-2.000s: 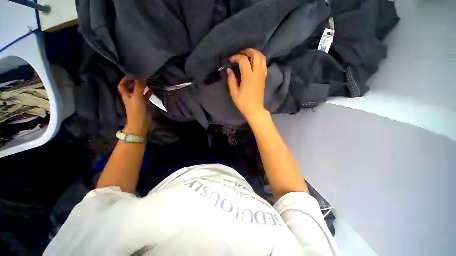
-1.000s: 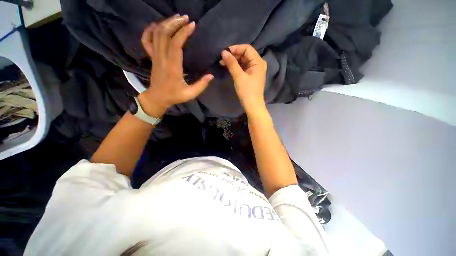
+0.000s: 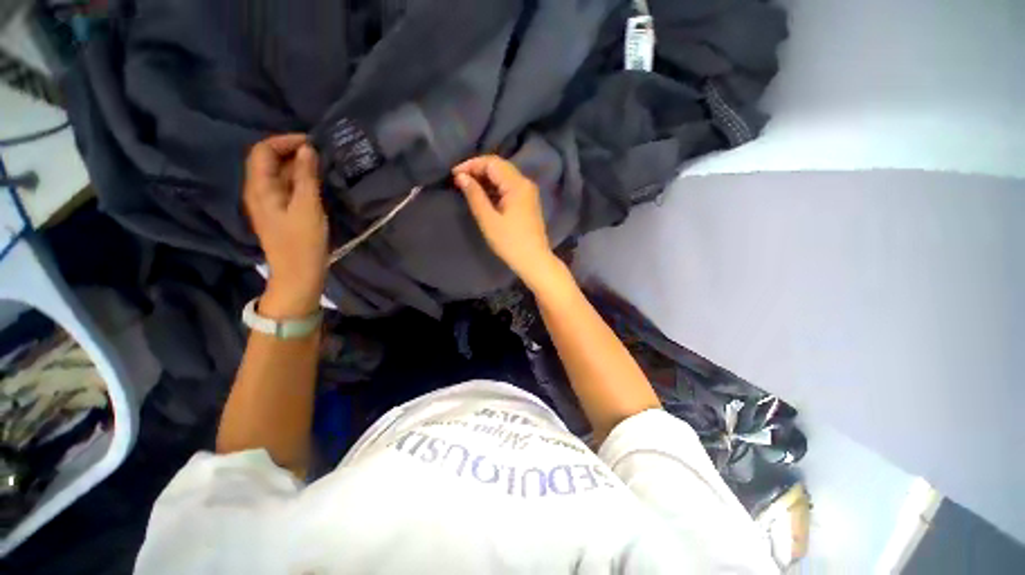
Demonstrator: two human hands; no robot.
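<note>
A large dark grey garment bundle (image 3: 427,79) lies in front of me, with a pale tie strip (image 3: 377,228) across its near part. A black printed label (image 3: 357,152) shows on the cloth between my hands. A white bundle ticket (image 3: 638,43) hangs at the upper right. My left hand (image 3: 287,208) is at the bundle's left part, thumb and fingers pinching the cloth's edge beside the label. My right hand (image 3: 506,213) is right of the pale strip, fingertips together against the cloth; whether they grip it is unclear.
A white plastic tub (image 3: 118,388) with tan scraps is at the left, beside a white machine table (image 3: 39,146). A pale smooth surface (image 3: 809,281) spans the right. Another dark bundle with a pale tie (image 3: 747,427) lies at the lower right, by my sleeve.
My left hand has moved left and down from over the bundle to the cloth beside the label. The label and pale strip now show. The view has shifted, and my right hand appears further left and lower.
</note>
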